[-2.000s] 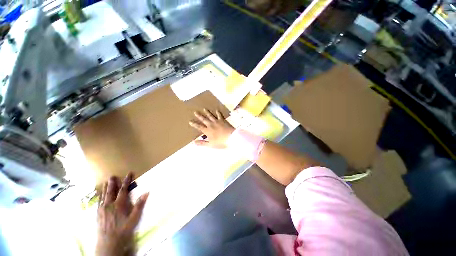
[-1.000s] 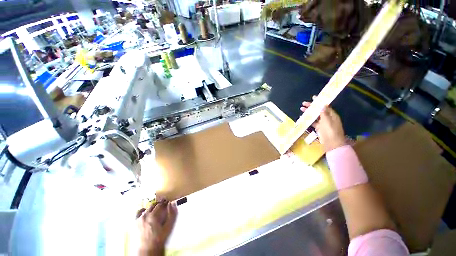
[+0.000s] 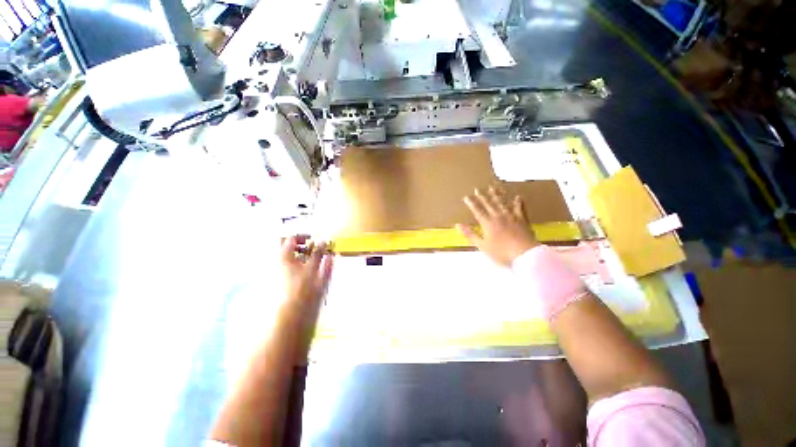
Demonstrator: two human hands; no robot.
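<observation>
A brown cut panel [image 3: 419, 183] lies flat on the white sewing template [image 3: 436, 306], its stepped corner at the upper right. The long yellow template strip [image 3: 397, 240] lies across the panel's near edge. My right hand [image 3: 502, 225] rests on the strip and panel with fingers spread, holding nothing. My left hand [image 3: 305, 266] is at the strip's left end, fingers bent; whether it grips the strip is not clear. A yellow pad [image 3: 637, 223] with a small white tab is at the template's right end.
The white sewing head [image 3: 279, 153] stands left of the panel, a grey metal clamp rail [image 3: 436, 115] behind it. A dark control screen [image 3: 113, 26] is at upper left. Brown panels [image 3: 755, 332] lie at the right. A person's red sleeve [image 3: 13, 118] shows at far left.
The strip has swung down from standing up at the right to lying across the panel. My right hand has let go of it and now rests flat on it. The view has turned left.
</observation>
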